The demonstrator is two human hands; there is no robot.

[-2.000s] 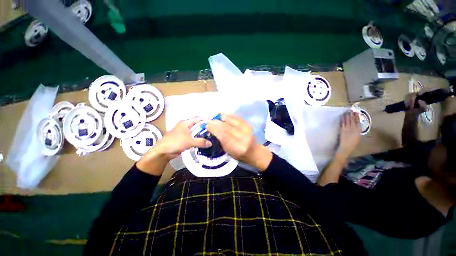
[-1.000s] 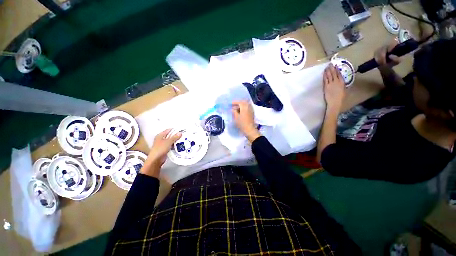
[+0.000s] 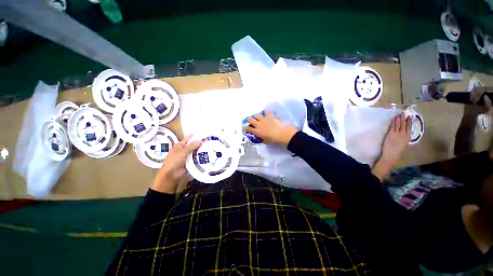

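My left hand (image 3: 177, 161) grips the left rim of a white round housing (image 3: 212, 157), which has slots and a small dark square. It is held at the near edge of the bench. My right hand (image 3: 266, 128) is to its right, palm down over the white sheet (image 3: 211, 110), with its fingertips on a small blue and dark piece (image 3: 252, 133). The fingers partly hide this piece, so whether they grip it cannot be told. Glossy black parts (image 3: 319, 119) lie further right among clear film.
A pile of white housings (image 3: 89, 130) lies at left beside a folded foam sheet (image 3: 38, 140). One housing (image 3: 366, 86) lies at right near a grey-white box (image 3: 431, 70). A neighbour's hand (image 3: 396, 139) is at right. A grey bar (image 3: 81, 40) slants over the green conveyor (image 3: 216, 27).
Two seconds ago both hands were together over a black part on the housing. Now the housing shows its small square, and my right hand is apart from it, at the blue and dark piece.
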